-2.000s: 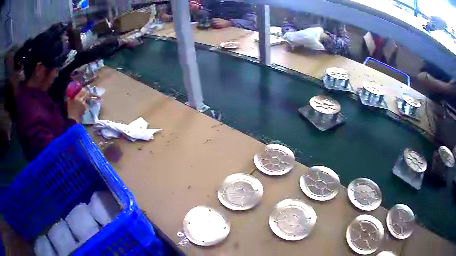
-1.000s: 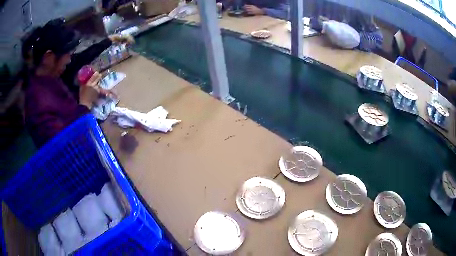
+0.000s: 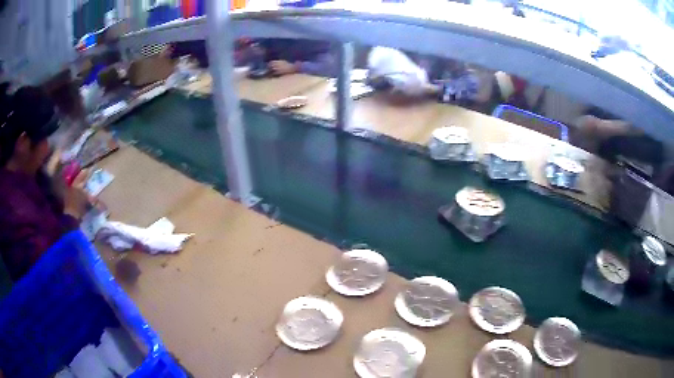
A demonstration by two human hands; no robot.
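Neither of my hands is in the picture. Several round pale metal discs lie flat on the tan bench (image 3: 214, 284) nearest me. One ribbed disc (image 3: 357, 272) lies near the belt edge, a plainer one (image 3: 310, 322) to its left, and another (image 3: 389, 356) at the bottom edge. More spoked discs (image 3: 426, 301) lie to the right. On the green belt, a disc on a pegged plate (image 3: 477, 210) stands beyond them.
A blue crate (image 3: 118, 295) with white packets (image 3: 103, 359) is at lower left. A crumpled white cloth (image 3: 148, 236) lies near a person in a dark red top (image 3: 29, 210). A grey upright (image 3: 230, 125) stands at the belt's near edge. Other workers are across the belt.
The view has swung, so bench, crate and discs sit further left and lower than one second ago. The whitest disc at the lower left has left the picture.
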